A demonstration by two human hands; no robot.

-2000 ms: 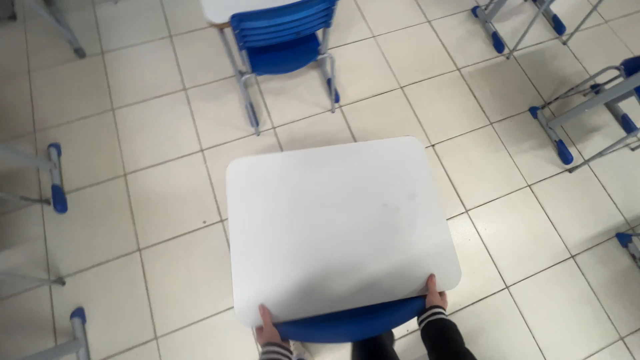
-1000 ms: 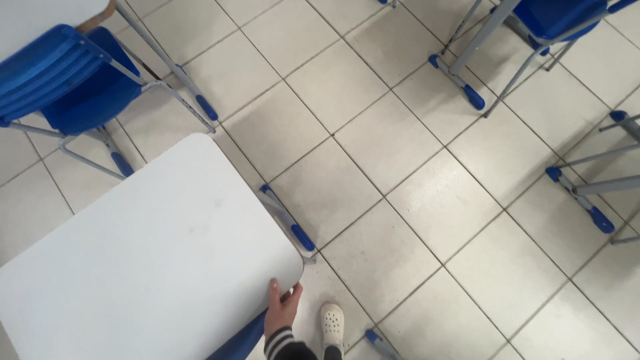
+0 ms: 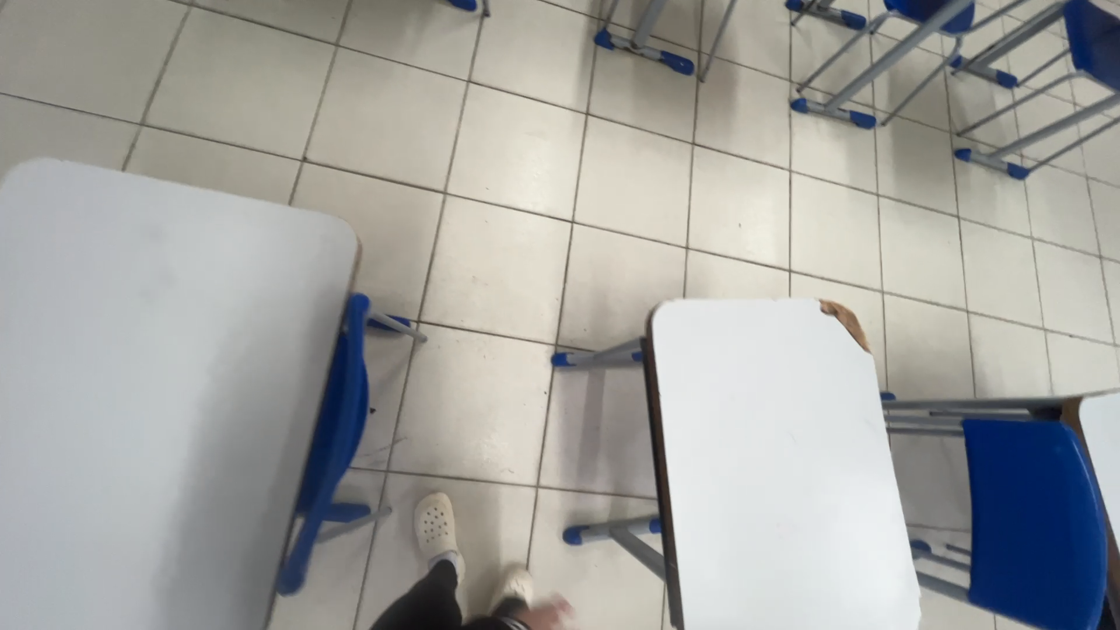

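Only one hand shows, at the bottom edge in the head view: my right hand (image 3: 549, 612), blurred and partly cut off, with its fingers apart and no object seen in it. It is near the left edge of a white desk top (image 3: 779, 472) that has a chipped corner baring brown wood. Another white desk top (image 3: 166, 367) fills the left side, with a blue plastic chair (image 3: 337, 420) tucked against its right edge. My left hand is out of view.
My feet, in cream clogs (image 3: 435, 525), stand on the tiled floor between the two desks. A blue chair (image 3: 1032, 516) is right of the chipped desk, beside a further desk at the right edge. More desk and chair legs (image 3: 831, 112) stand along the top right.
Both hands were on the desk's near edge two seconds ago, and my right hand on its corner one second ago. My right hand is now off that desk. The view has swung to the right.
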